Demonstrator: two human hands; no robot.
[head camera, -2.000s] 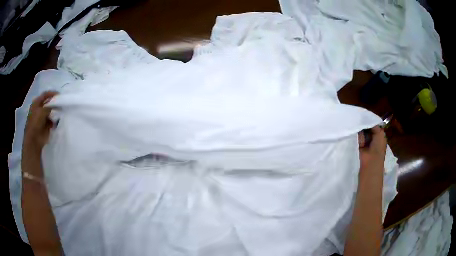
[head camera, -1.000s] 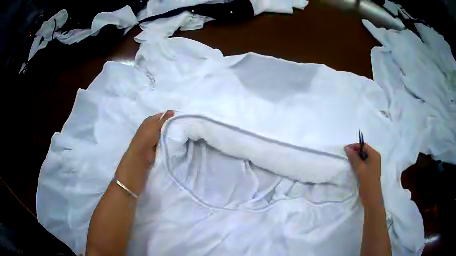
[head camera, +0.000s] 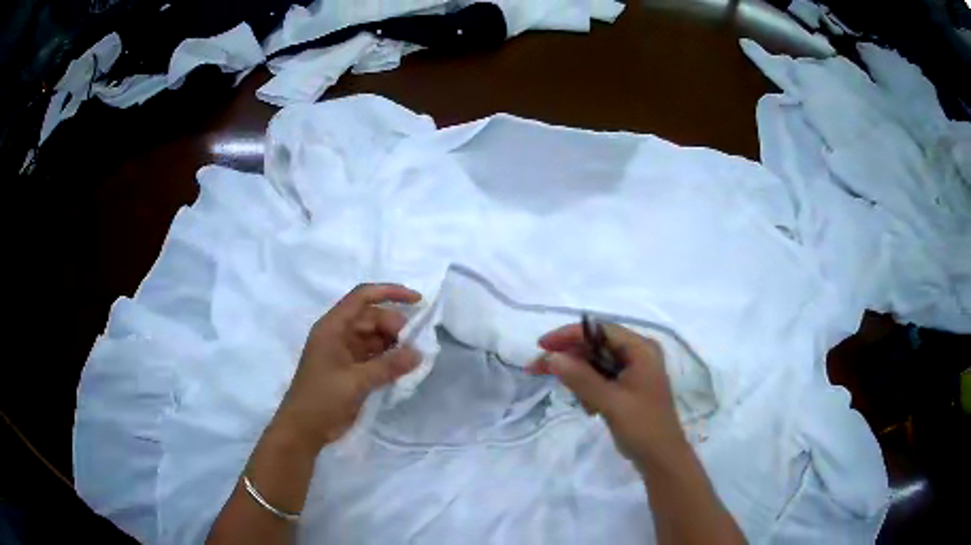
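A large white garment (head camera: 703, 213) lies spread out. Its wide stitched opening faces me, with the inner cloth showing. My left hand (head camera: 367, 346) is at the left side of this opening, thumb and fingers around a raised fold of the edge; part of the grip is hidden. My right hand (head camera: 612, 373) is over the middle of the opening, thumb and forefinger close together at the inner cloth. It holds small dark thread snips (head camera: 599, 346), blades pointing up and away. Whether a thread is pinched is too small to tell.
A crumpled white heap (head camera: 905, 202) lies at the right, touching the garment. White cloth pieces (head camera: 218, 51) and a black strip (head camera: 468, 26) lie along the far edge of the glossy dark brown table (head camera: 596, 85). A yellow-green thing (head camera: 966, 391) is cut off at the right edge.
The garment was turned and its opening brought into view. Since then both hands have come closer together, my right hand moving left and my left hand slightly right; the opening is narrower and more folded.
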